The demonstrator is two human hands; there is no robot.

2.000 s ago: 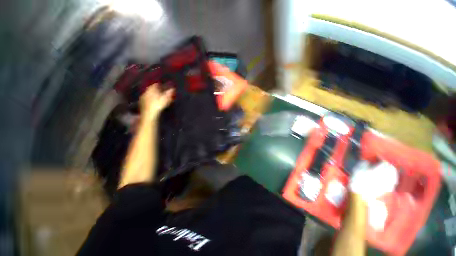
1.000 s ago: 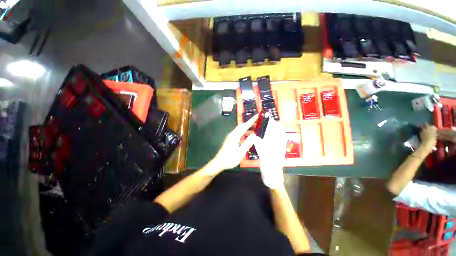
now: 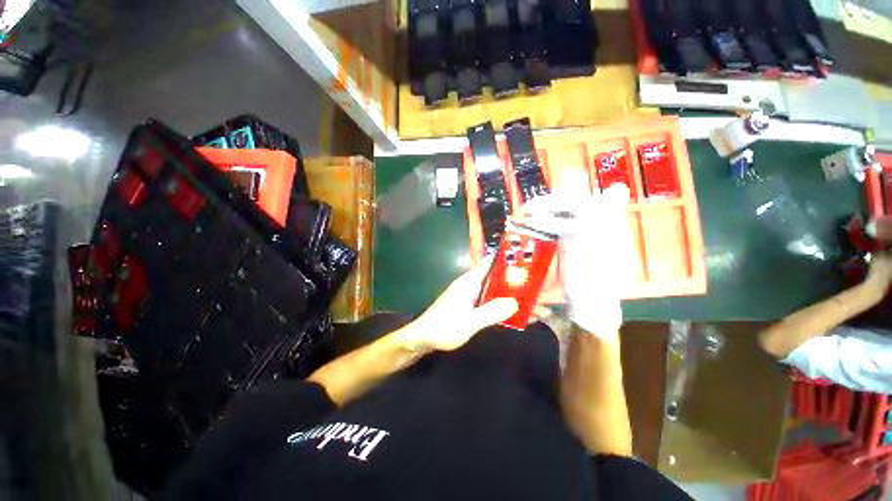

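My left hand [image 3: 460, 311], bare, holds a red flip phone [image 3: 518, 269] with its glossy red side and round camera details facing up, over the near left of the tray. My right hand [image 3: 592, 259], in a white glove, is at the phone's far right end; a pale strip shows by its fingers, and glare hides its grip. The orange-red work tray [image 3: 670, 250] lies on the green mat. Two open black phones [image 3: 487, 171] lie in its left pockets. Two closed red phones [image 3: 658, 170] lie in its far right pockets.
Stacked black blister trays [image 3: 210, 289] with red phones stand at left. A small white and black part [image 3: 446, 185] lies left of the work tray. Black phone trays [image 3: 501, 49] fill the shelf. A co-worker's arm [image 3: 831, 308] is at right. An open carton [image 3: 729, 411] sits below.
My left hand has brought the phone nearer my body, and its broad red side now shows. My gloved right hand has moved right. The view has shifted slightly.
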